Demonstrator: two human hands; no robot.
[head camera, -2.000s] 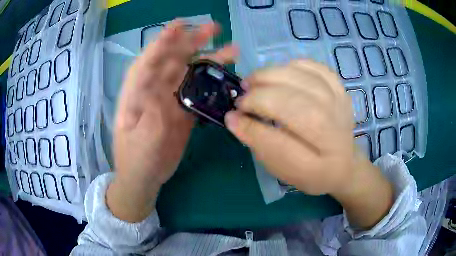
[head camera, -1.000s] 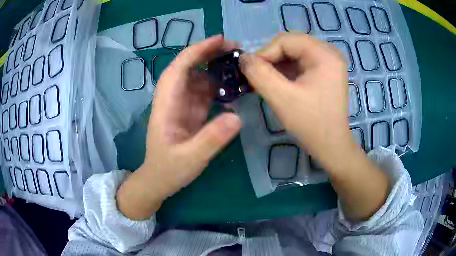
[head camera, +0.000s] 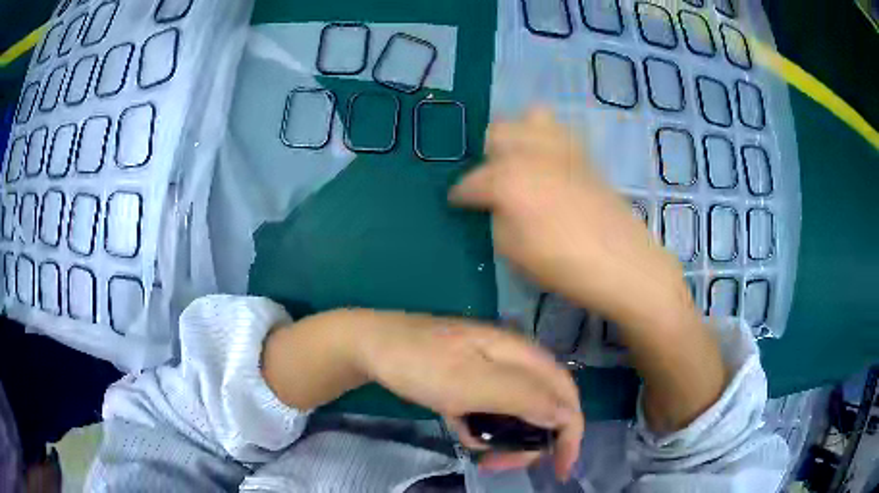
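The black glossy watch case (head camera: 509, 430) is in my left hand (head camera: 472, 380), low at the front near the smock, fingers curled around it. My right hand (head camera: 540, 188) is blurred and hovers at the left edge of the right ring sheet (head camera: 569, 96). I cannot tell if it holds anything. A thin dark frame ring (head camera: 439, 158) lies on the green mat just left of my right fingertips. Several more rings lie beside it, on the mat and on the small middle sheet (head camera: 279, 48).
The left stack of ring sheets (head camera: 164, 183) fills the left side. Yellow tape (head camera: 819, 87) crosses the green mat (head camera: 376, 221) at the upper right. Equipment and cables (head camera: 848, 433) show at the lower right.
My left hand has moved down and right with the case, away from my right hand. My right hand has let go of the case. The loose rings in the middle are now uncovered.
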